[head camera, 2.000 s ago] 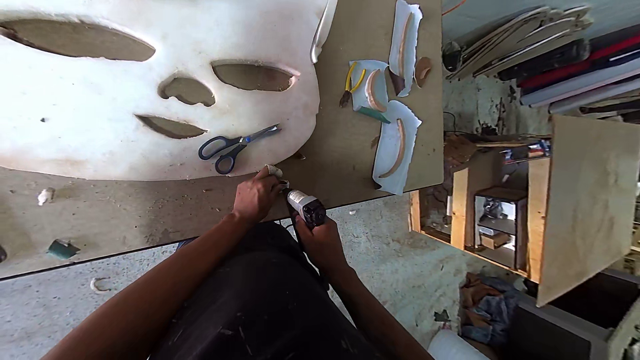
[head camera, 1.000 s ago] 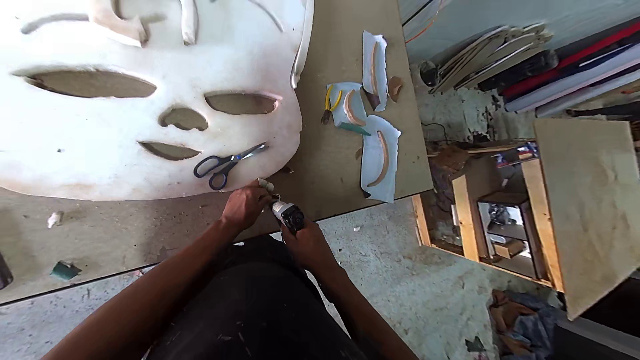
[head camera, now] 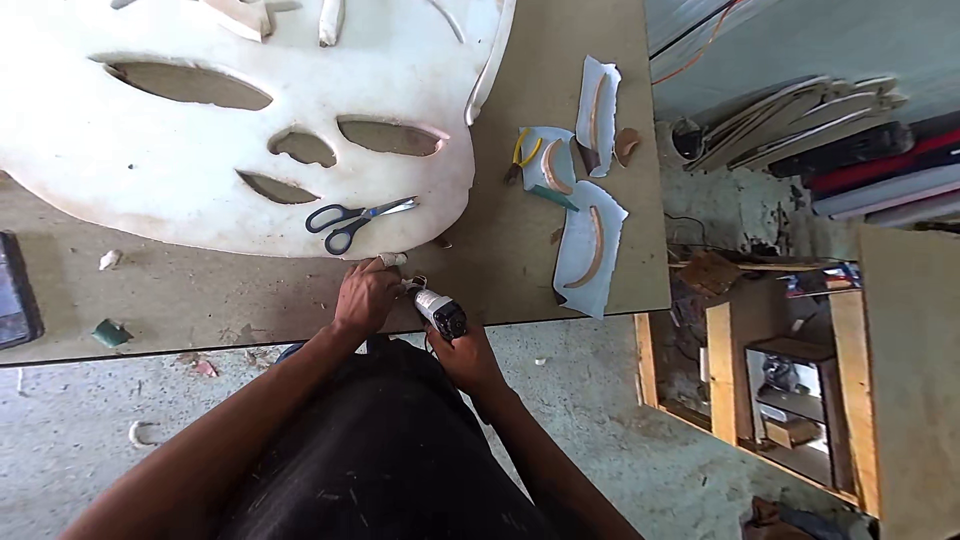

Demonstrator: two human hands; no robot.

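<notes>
My left hand (head camera: 367, 295) grips a small pale piece (head camera: 393, 259), its end wrapped or rough, at the table's near edge. In my right hand (head camera: 465, 356) is a small power tool (head camera: 441, 311) with a white and black body, its tip pointing at the left hand's fingers. Just beyond the left hand lies a large white foam sheet (head camera: 202, 165) with cut-out openings. Scissors with dark handles (head camera: 360, 219) rest on its lower edge. What exactly the tool's tip touches is too small to tell.
Curved strips (head camera: 595, 247) lie on white paper pieces (head camera: 571, 281) at the right of the table (head camera: 510, 240), beside yellow-handled pliers (head camera: 523, 156). A wooden cabinet (head camera: 720, 375) stands beyond the table's right end. A green scrap (head camera: 111, 333) lies near the front edge.
The view has shifted somewhat. Both hands stay close together at the table's edge, with the power tool still in my right hand.
</notes>
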